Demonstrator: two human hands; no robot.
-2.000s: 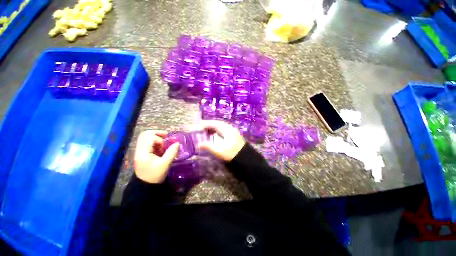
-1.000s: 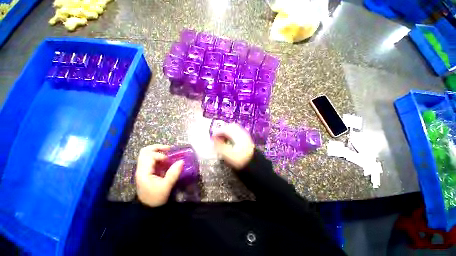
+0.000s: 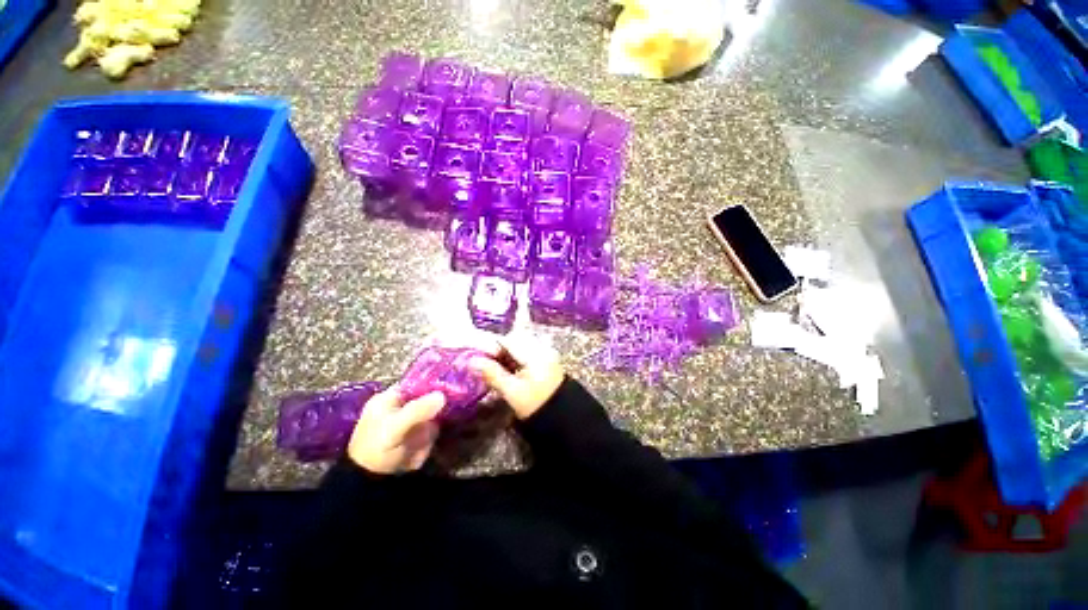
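Observation:
My left hand [image 3: 396,430] grips a clear purple moulded part [image 3: 439,372] just above the worktop near its front edge. My right hand [image 3: 525,374] is on the part's right side, fingers closed on it; a small dark thing shows at its fingertips, too small to name. A short row of purple parts [image 3: 322,419] lies left of my left hand. A single purple part [image 3: 492,300] stands behind my hands. Beyond it is a large block of purple parts [image 3: 507,149]. A heap of thin purple trimmings [image 3: 650,319] lies right of the block.
A large blue crate [image 3: 269,221] at left holds purple rows at its far end. A smartphone [image 3: 752,253] and white scraps [image 3: 835,328] lie right. A blue crate [image 3: 972,316] with green parts is far right. Pale yellow parts [image 3: 129,30] and a bag [image 3: 665,38] are at the back.
My right hand has come back to the part in my left hand. A short purple row now shows left of my hands, and a single part stands behind them. The view has shifted slightly.

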